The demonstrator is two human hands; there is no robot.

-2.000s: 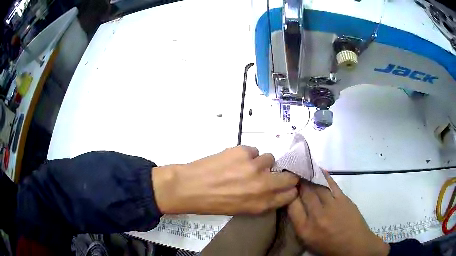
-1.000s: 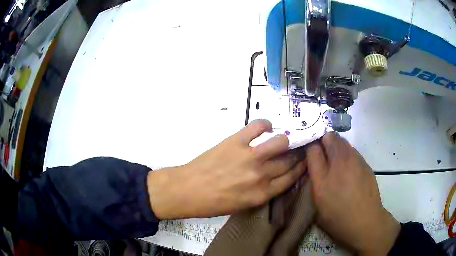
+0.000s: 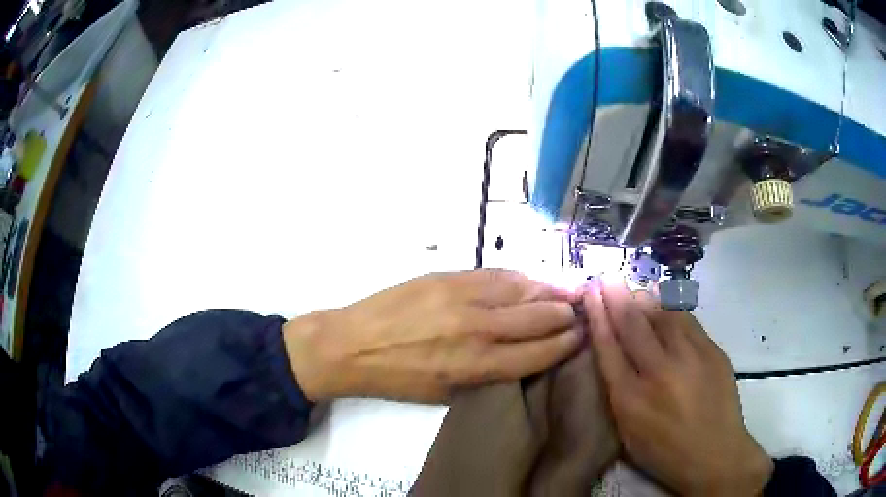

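A brown fabric panel (image 3: 491,437) hangs from both hands over the table's front edge. My left hand (image 3: 437,335) holds its upper end from the left, fingers pointing right. My right hand (image 3: 670,388) holds it from the right, fingertips close to the left fingertips. The fingertips are just in front of the presser foot (image 3: 580,254) of the lockstitch sewing machine (image 3: 622,126). The fabric's upper end is mostly hidden by the fingers and washed out by the needle light. I cannot tell whether it is under the foot.
Scissors (image 3: 863,437) with yellow-orange and red handles lie at the right edge. The cream tension dial (image 3: 772,198) is on the machine head. The white table (image 3: 291,175) carries a printed ruler (image 3: 291,476) along its front. Another table (image 3: 49,184) with small items stands at far left.
Both hands have brought the fabric forward from the table's front to the presser foot. The pale side that showed earlier is now hidden. The machine head sits lower and farther right in view.
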